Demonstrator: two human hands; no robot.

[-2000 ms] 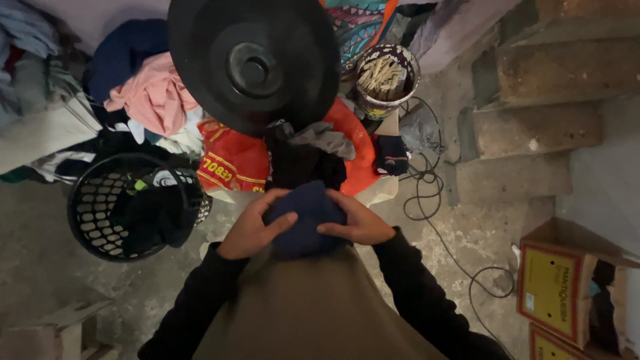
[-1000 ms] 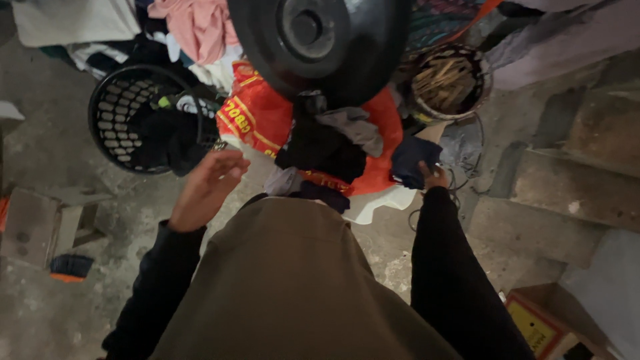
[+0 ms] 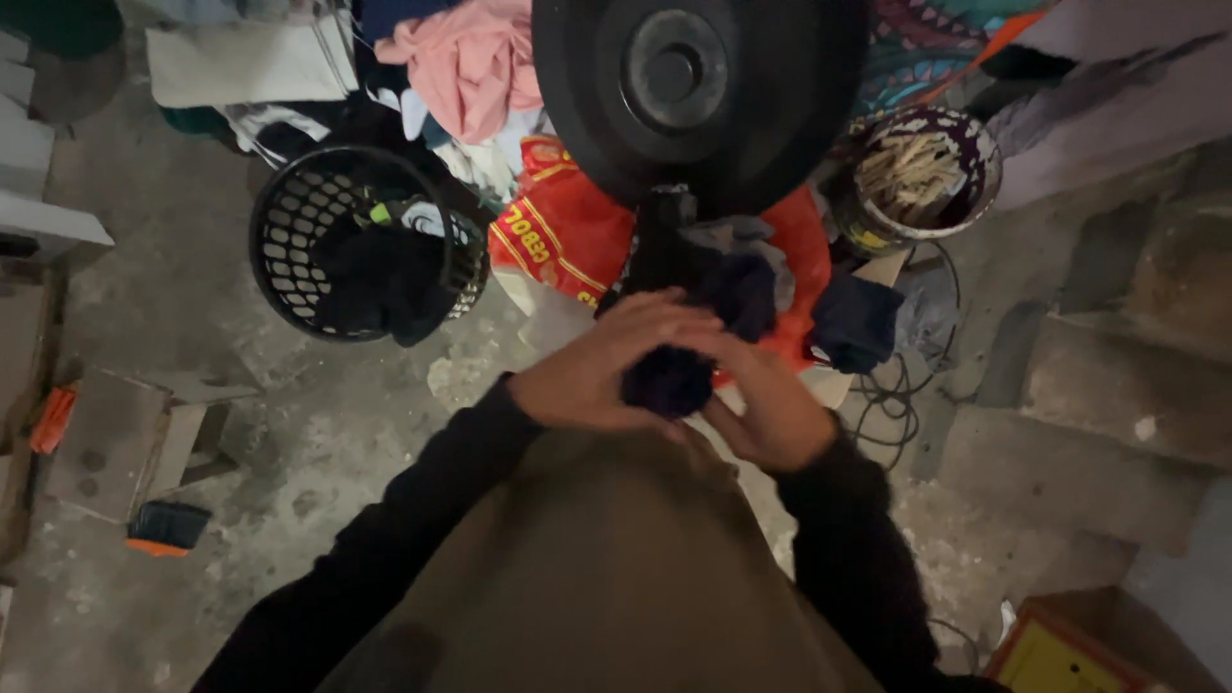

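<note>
My left hand (image 3: 611,371) and my right hand (image 3: 765,399) close around a small bundle of dark cloth (image 3: 669,382) in front of my body. Just beyond them, dark garments (image 3: 736,294) and a grey cloth (image 3: 746,236) lie on a red printed bag (image 3: 568,231). A folded navy cloth (image 3: 855,322) rests to the right of that pile, near the edge of the light surface. Behind the pile stands a large round black lid or basin (image 3: 703,106). The hands hide part of the bundle.
At left stands a black laundry basket (image 3: 274,245) with dark clothes. Pink cloth (image 3: 472,67) is heaped behind. A bucket of wooden clothespins (image 3: 987,183), a loose cable (image 3: 890,409) and concrete steps (image 3: 1116,385) are at right. A wooden stool (image 3: 111,443) stands lower left.
The navy cloth, in both my hands at first and then in my right hand at the pile's right, now lies there released. My hands have come together around another dark bundle.
</note>
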